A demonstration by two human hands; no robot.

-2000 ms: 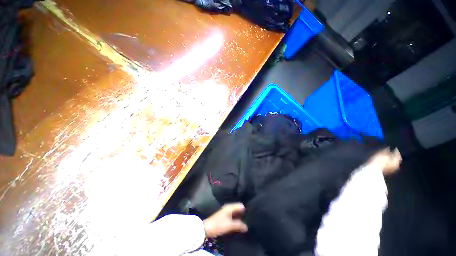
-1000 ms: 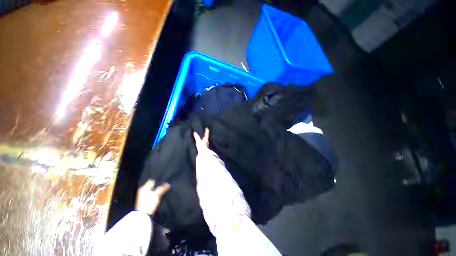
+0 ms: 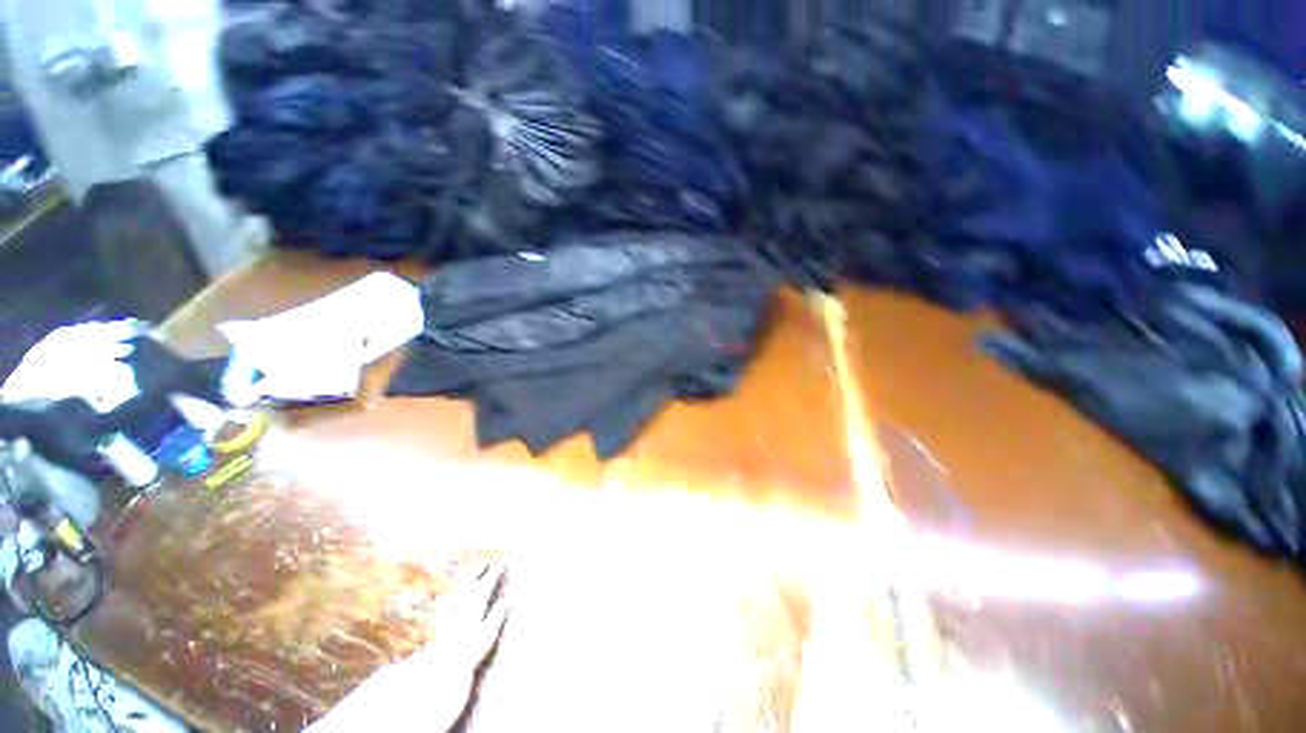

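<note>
A stack of black garment pieces (image 3: 587, 329) lies flat at the far side of the orange-brown table (image 3: 931, 387), its pointed ends towards me. A pale, washed-out shape (image 3: 416, 680) at the bottom edge looks like my left sleeve and perhaps my hand. Glare hides its fingers and whether it holds anything. My right hand is not in view.
Large dark navy and black heaps (image 3: 845, 143) line the back edge. A grey-black shiny bundle (image 3: 1217, 394) lies at right. White paper (image 3: 337, 337), a yellow tape roll (image 3: 241, 433) and a white cylinder (image 3: 129, 460) are at left. Strong glare crosses the table.
The view has swung from the blue crates and the black garment at the table's side to the tabletop. The crates and that garment are out of view. My right hand has left the picture.
</note>
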